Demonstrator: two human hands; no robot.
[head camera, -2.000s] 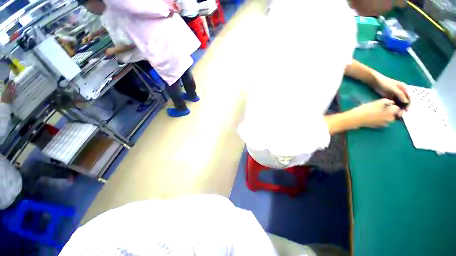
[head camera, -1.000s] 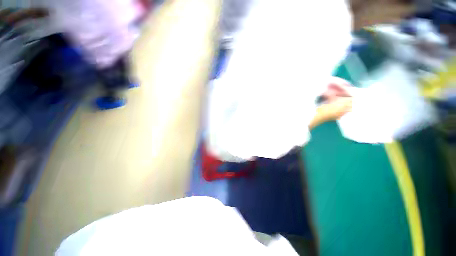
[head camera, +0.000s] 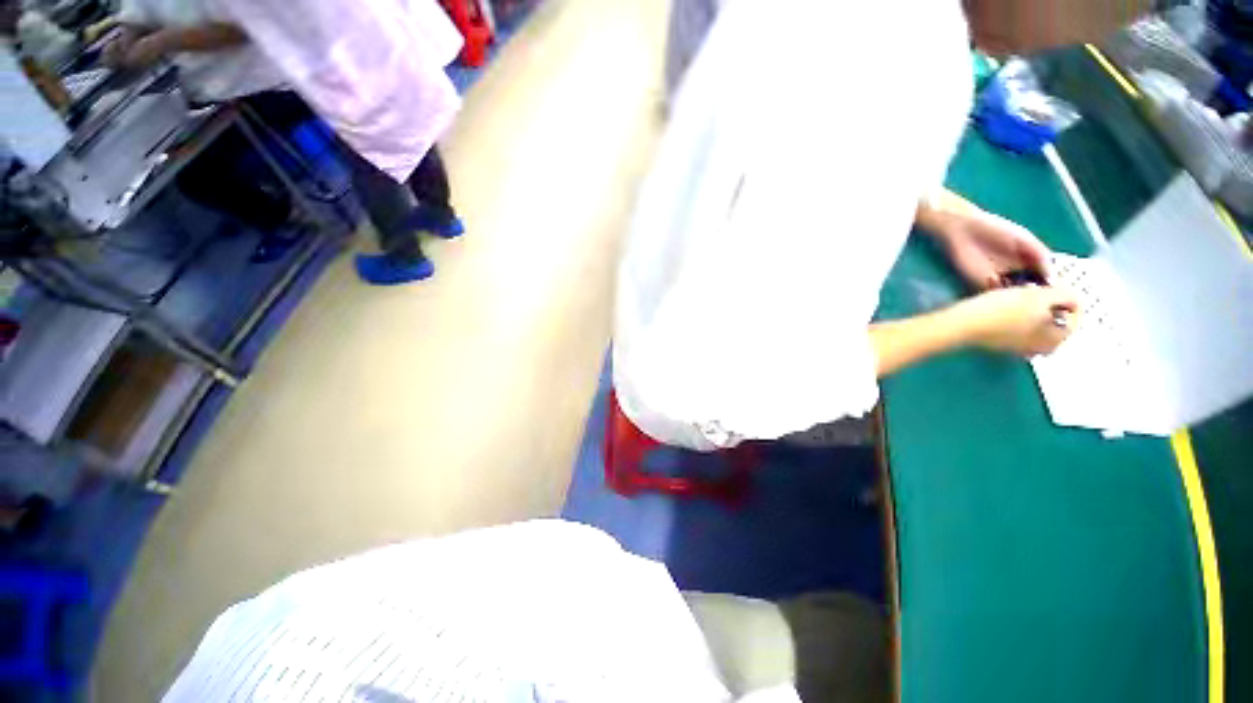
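Neither of my hands is in view; only my white sleeve or coat (head camera: 454, 618) shows at the bottom. Nearest in front is the green-matted bench (head camera: 1031, 549) on the right. A neighbouring worker in white (head camera: 783, 234) sits at it, both hands (head camera: 1010, 309) over white booklet sheets (head camera: 1099, 343). A small dark thing (head camera: 1024, 278) is at those hands; I cannot tell what it is.
The worker sits on a red stool (head camera: 673, 460). A pale aisle floor (head camera: 412, 357) runs up the middle. A person in a pink coat (head camera: 357, 83) stands at upper left beside metal-framed tables (head camera: 151, 151). A blue container (head camera: 1017, 117) is on the bench's far part.
The view has swung and sharpened after a blurred frame. Against the oldest frame, the bench and neighbour sit further left. A booklet page now stands raised. My hands appear in none of the frames.
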